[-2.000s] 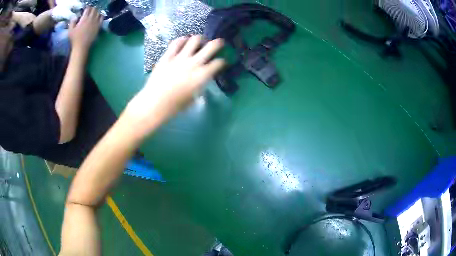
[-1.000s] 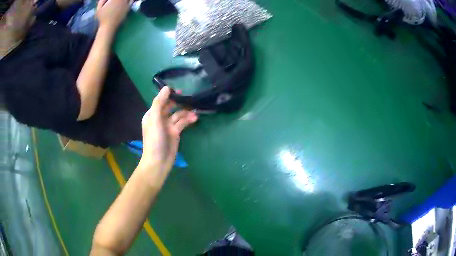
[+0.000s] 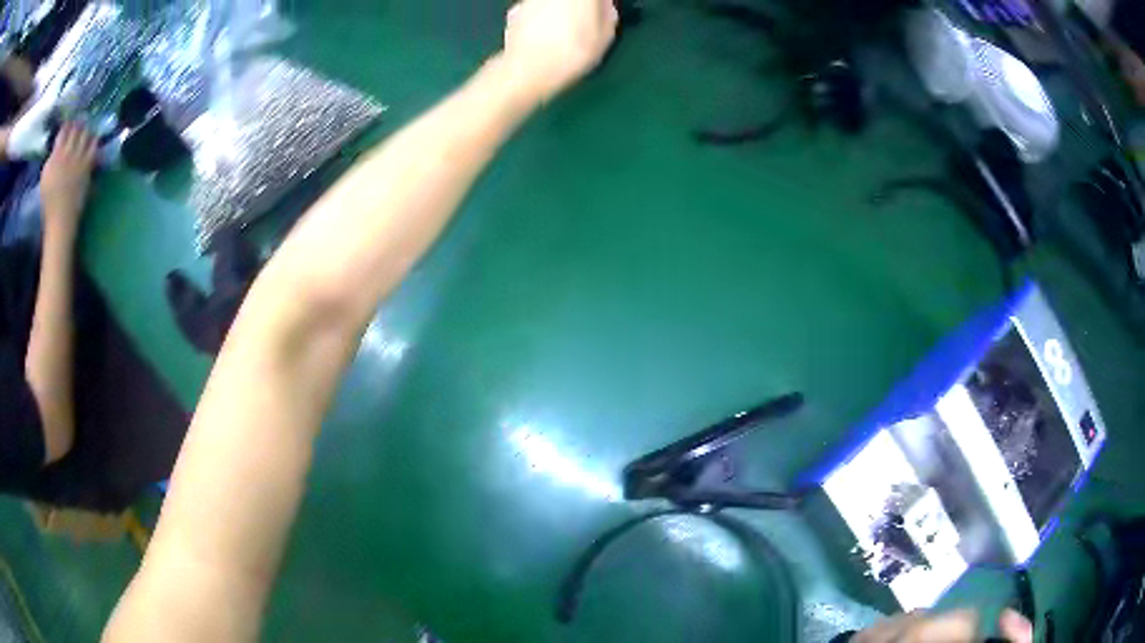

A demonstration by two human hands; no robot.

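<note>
My left hand (image 3: 561, 40) is at the top edge, blurred, with its fingers curled and partly cut off; a dark bit shows beside it, and I cannot tell if it is held. My right hand (image 3: 942, 627) shows only as fingers at the bottom right edge; its grip is hidden. A black clip (image 3: 709, 455) lies on the green bench with its long jaws in a V. A thin black curved arm (image 3: 603, 544) is beside it, towards me. Black parts (image 3: 216, 295) lie at the left, partly behind my left forearm.
A blue-sided white screw feeder (image 3: 923, 534) stands at the right. A clear bag of silver-grey small parts (image 3: 270, 138) lies at the upper left. Dark curved parts (image 3: 829, 94) lie at the upper right, near a white fan (image 3: 1011, 101). Another person's arm (image 3: 50, 339) rests at the left.
My left hand has moved from the black parts at the left to the top centre. The view has swung right, bringing more of the feeder and my right fingers into view.
</note>
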